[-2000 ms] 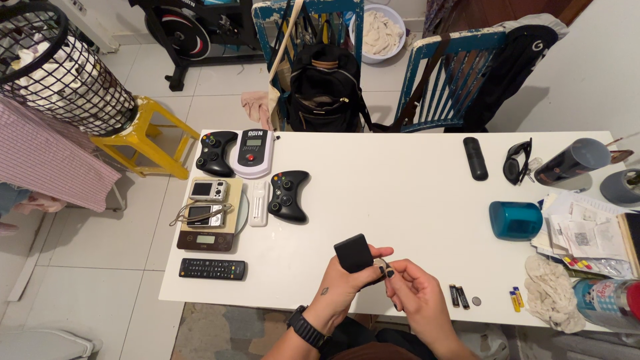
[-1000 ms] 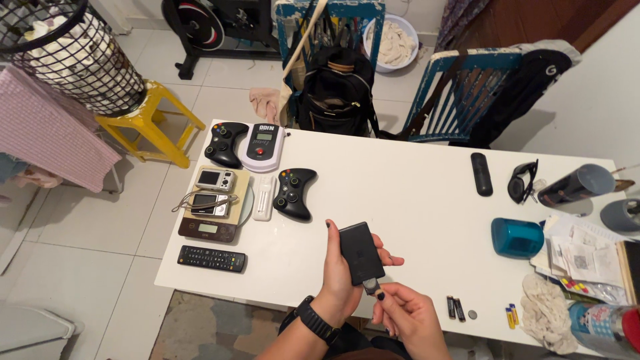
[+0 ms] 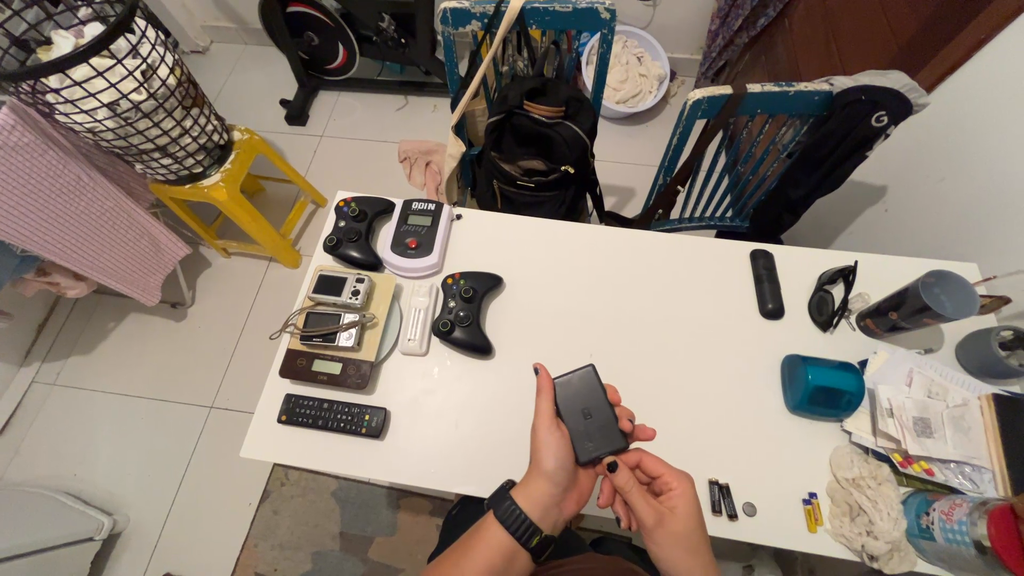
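A flat black rectangular device (image 3: 590,412) lies in my left hand (image 3: 554,452), with the thumb along its left edge and the fingers behind it. My right hand (image 3: 652,500) touches the device's lower end with thumb and fingertips; whether a small part is pinched there is hidden. On the white table (image 3: 608,312), right of my hands, lie two black cylindrical batteries (image 3: 722,499), a coin cell (image 3: 749,509) and two yellow-and-blue batteries (image 3: 813,513).
Left on the table are game controllers (image 3: 467,312), a tester-like device (image 3: 417,238), cameras on a kitchen scale (image 3: 326,370) and a remote control (image 3: 334,415). Right are a teal case (image 3: 822,387), sunglasses (image 3: 832,296), a dark cup (image 3: 918,304), papers (image 3: 920,416) and a cloth (image 3: 868,512).
The black device, earlier tilted with a small light-coloured piece at its lower end by my right fingers, now shows its broad face. That piece is no longer visible.
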